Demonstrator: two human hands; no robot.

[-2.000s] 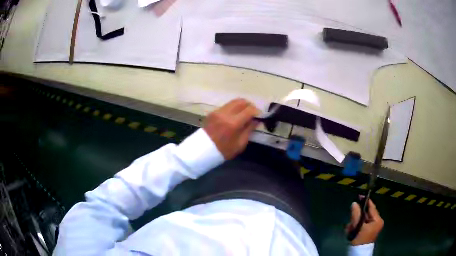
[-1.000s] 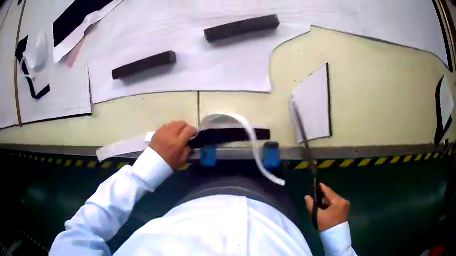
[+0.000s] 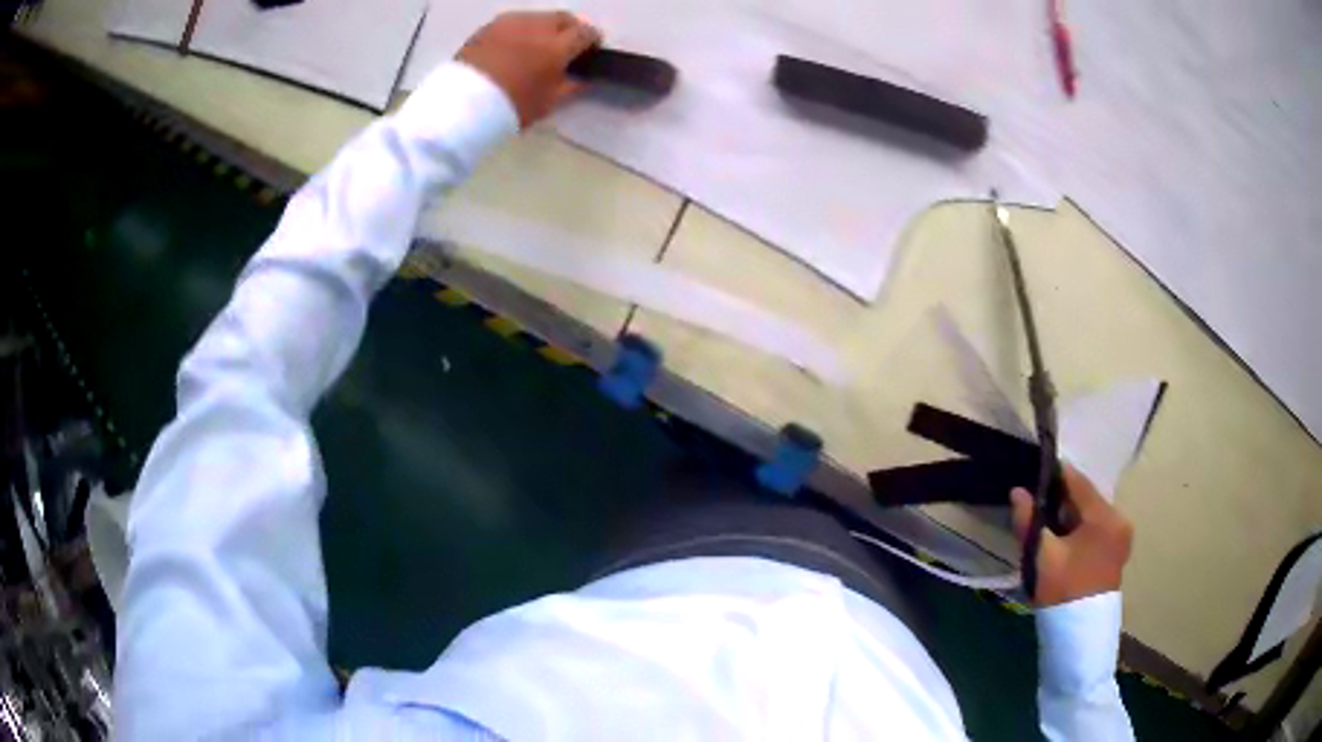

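Note:
My left hand [image 3: 534,65] is at the upper left, closed around the left end of a dark pattern weight [image 3: 631,73] on the white paper marker [image 3: 812,189]. A second weight [image 3: 882,105] lies to its right. My right hand [image 3: 1076,544] is at the lower right and holds the shears [image 3: 1032,348], blades pointing up and away over the table. Black fabric strips [image 3: 950,480] lie beside and partly behind the shears' handles; whether my right hand grips them too is unclear. A white-topped offcut [image 3: 1113,428] lies beyond my right hand.
Two blue clips [image 3: 631,371] sit on the table's metal edge [image 3: 725,428]. A red-pink pen [image 3: 1063,55] lies on paper at the top. A long white paper strip [image 3: 609,283] lies near the edge. A dark-edged offcut [image 3: 1287,616] is at the far right.
My left hand has left the dark strip near the table edge, reached up and taken hold of the left weight. The black strips are now by my right hand, which still holds the shears. The view has turned.

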